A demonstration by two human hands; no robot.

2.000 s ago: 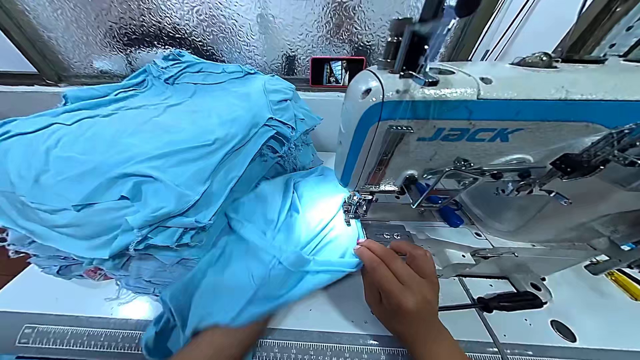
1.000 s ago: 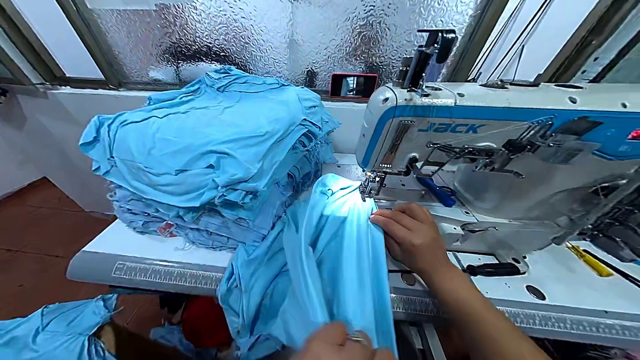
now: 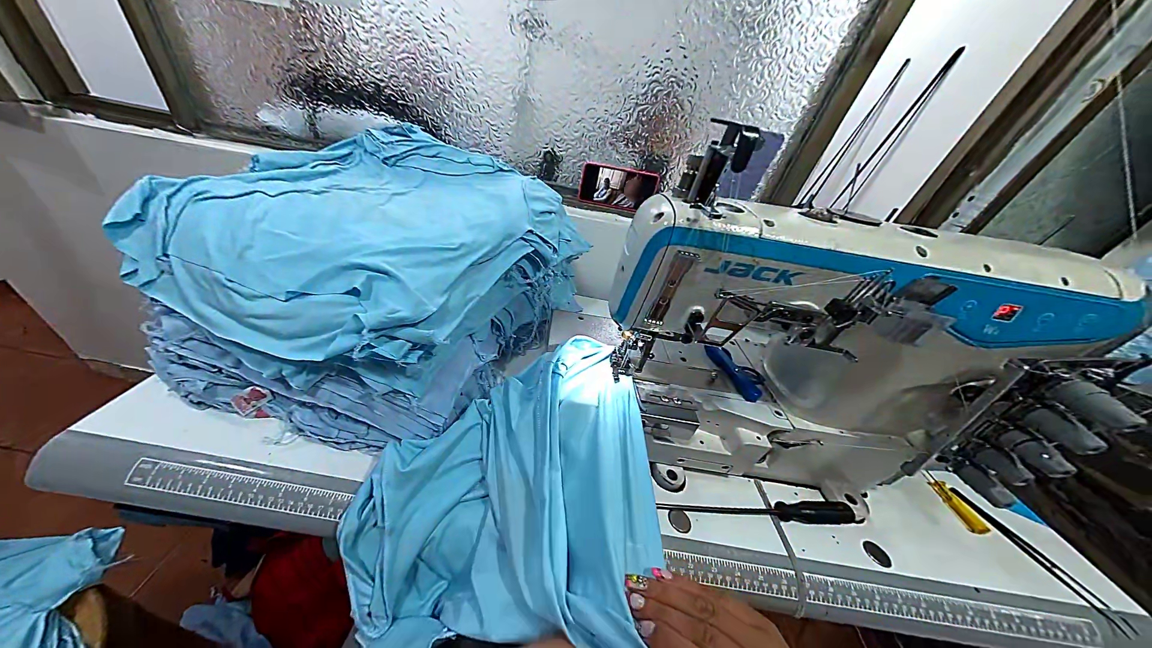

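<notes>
A light blue knit fabric piece [image 3: 576,477] runs from under the lit presser foot [image 3: 627,355] of a Jack industrial sewing machine [image 3: 810,279] down over the table's front edge. My right hand [image 3: 702,612], with painted nails, grips the fabric's right edge low in the view, below the ruler strip. Of my left hand [image 3: 549,643], only a sliver shows at the bottom edge by the fabric; its fingers are hidden. To the left of the machine, a tall stack of light blue fabric pieces [image 3: 342,252] rests on the table.
A black-handled screwdriver [image 3: 814,512] and a yellow-handled tool [image 3: 958,507] lie on the table's right part. Blue tweezers or snips [image 3: 733,372] sit beneath the machine arm. A phone [image 3: 619,186] leans by the window. More blue fabric [image 3: 54,576] hangs at lower left.
My right hand has moved from beside the presser foot down to the fabric's lower right edge. My left hand has dropped almost out of view. The fabric now hangs further down toward me.
</notes>
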